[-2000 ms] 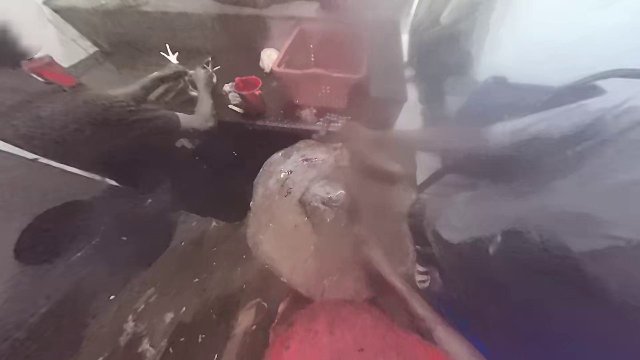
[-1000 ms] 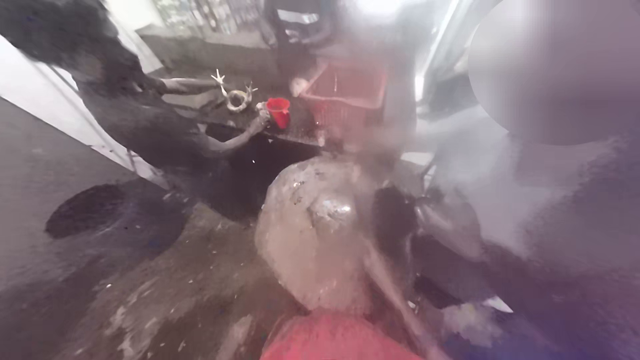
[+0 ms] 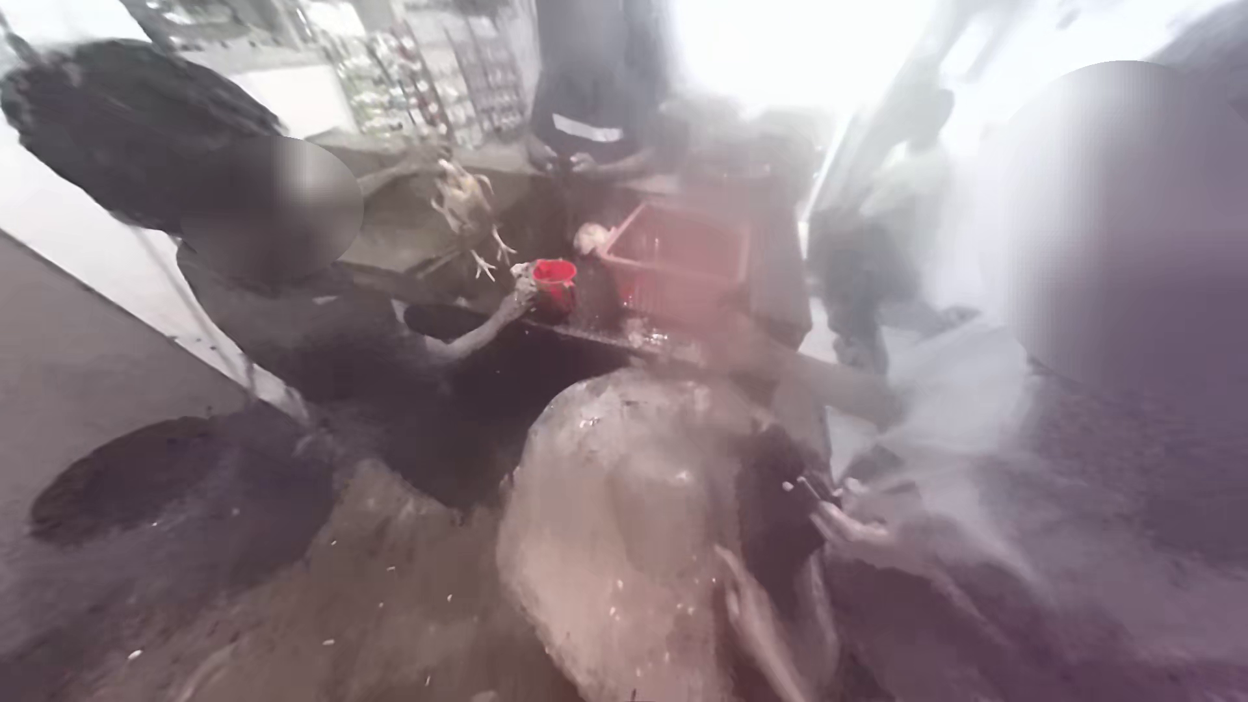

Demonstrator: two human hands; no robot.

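Note:
My right hand (image 3: 749,606) reaches up from the bottom edge over the right part of a large round pale block (image 3: 614,497) with a wet, worn top. Its fingers are blurred, and whether they hold anything does not show. Just beyond it is a dark bulky thing (image 3: 780,507), too unclear to name, with small pale bits near its right side. A co-worker's hand (image 3: 848,525) is at that side. I do not see my left hand.
At the far counter, a person on the left holds a red plastic mug (image 3: 555,277) and a plucked-looking bird (image 3: 462,203). A red plastic crate (image 3: 673,255) stands right of a pale lump (image 3: 592,237). Another person stands behind. Steam or haze blurs the right side.
The view has tilted up. The person on the left has taken hold of the red mug and raised the bird off the counter. The co-worker's hand on the right has come down beside the dark thing.

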